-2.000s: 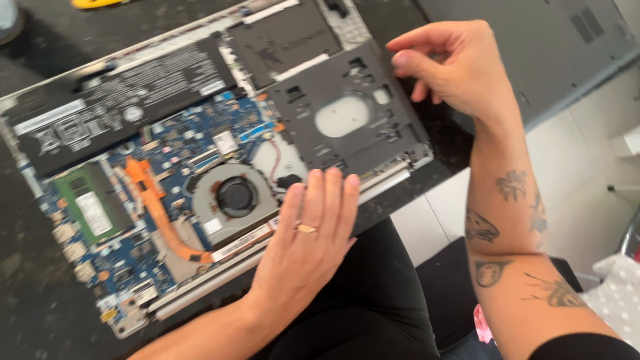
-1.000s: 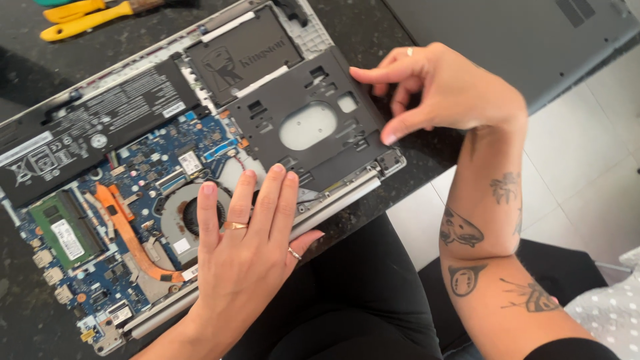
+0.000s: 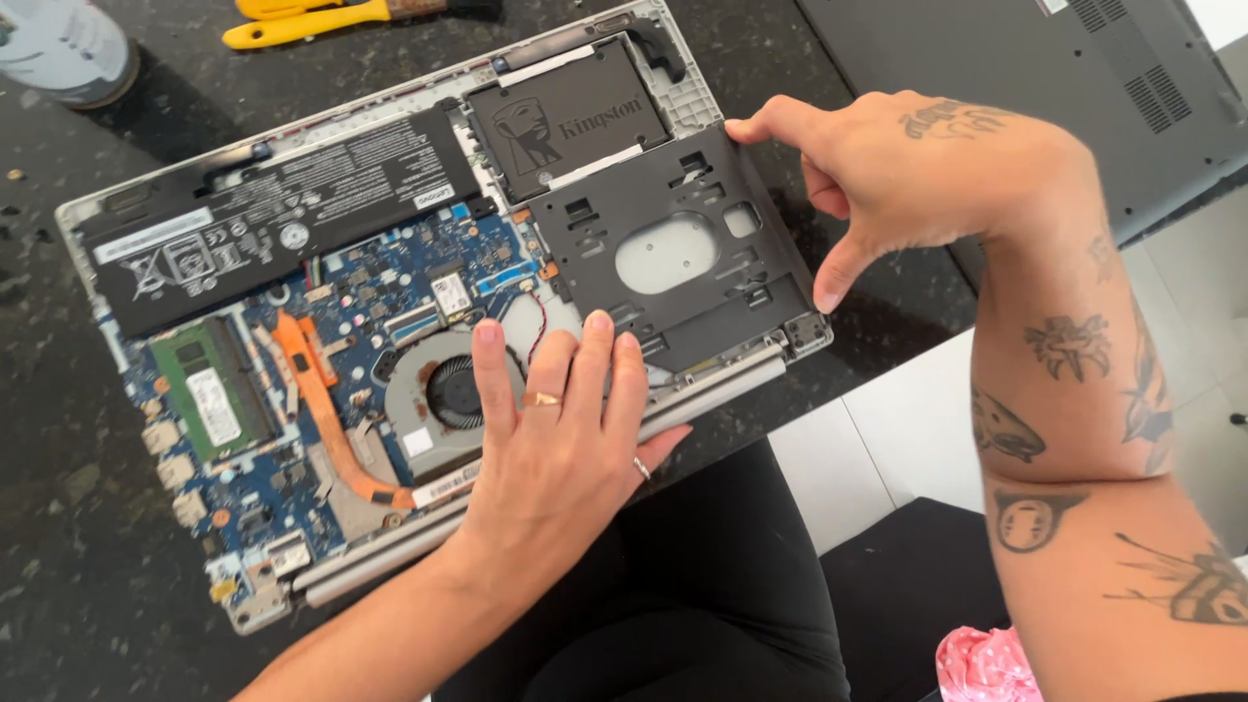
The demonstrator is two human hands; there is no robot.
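An opened laptop base (image 3: 702,107) lies tilted on the dark stone counter, its inside facing up. My left hand (image 3: 561,419) rests on its near edge, fingers spread beside the cooling fan (image 3: 429,390). My right hand (image 3: 877,175) grips the outer edge of the black drive-bay caddy (image 3: 585,263) between thumb and index finger. Above the caddy sits a Kingston solid-state drive (image 3: 570,117). The black battery (image 3: 283,214) runs along the far side, over the blue motherboard (image 3: 380,283). A green memory module (image 3: 210,390) and a copper heat pipe (image 3: 331,429) are at the left.
A dark grey laptop bottom cover (image 3: 985,88) lies at the upper right. Yellow-handled tools (image 3: 312,21) lie beyond the base, and a can-like container (image 3: 63,49) stands at the upper left. The counter's near edge (image 3: 887,356) runs below the right hand.
My right thumb and index finger have spread wider along the caddy's outer edge. My left hand stays on the laptop's near side. The caddy shows no plain shift since the previous frame.
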